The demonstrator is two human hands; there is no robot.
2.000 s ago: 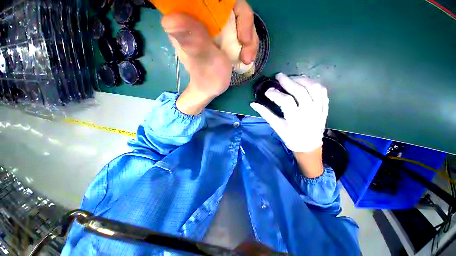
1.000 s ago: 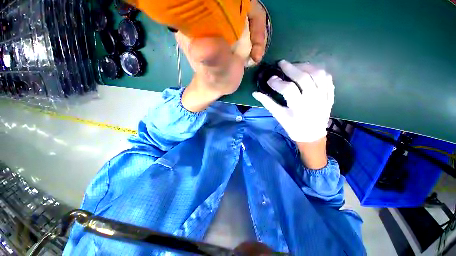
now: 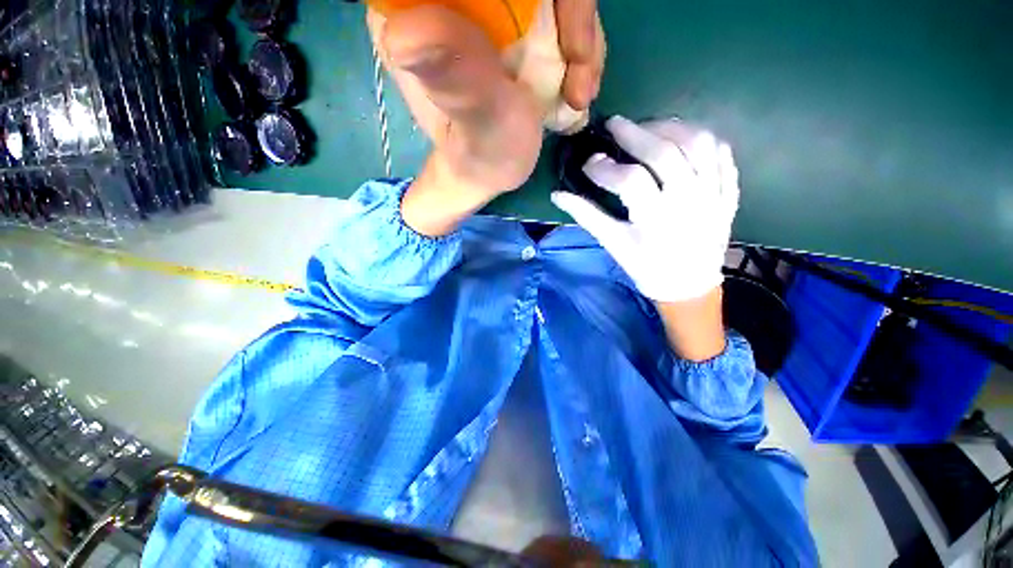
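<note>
My bare left hand [image 3: 478, 122] is closed around the pale wrapped lower grip [image 3: 544, 67] of an electric screwdriver with an orange body [image 3: 489, 13], cut off by the top edge. The driver bit is hidden; the grip's lower end is at the upper left rim of a round black unit [image 3: 575, 158]. Whether the bit touches the unit cannot be seen. My right hand [image 3: 667, 205], in a white glove, holds this unit on the green mat [image 3: 844, 133], with thumb and fingers around and over it. The glove covers much of the unit.
Several round black units [image 3: 283, 135] lie on the mat at the upper left, beside stacked clear blister trays [image 3: 133, 122]. A pale cable [image 3: 383, 117] hangs left of my left hand. A blue bin [image 3: 933, 377] with black parts is below the bench edge at right. A metal bar [image 3: 289, 514] crosses the lower left.
The screwdriver has moved from over the round dish to the black unit's rim; its orange body has shifted up, mostly out of view. My right hand still holds the unit. The dish no longer shows.
</note>
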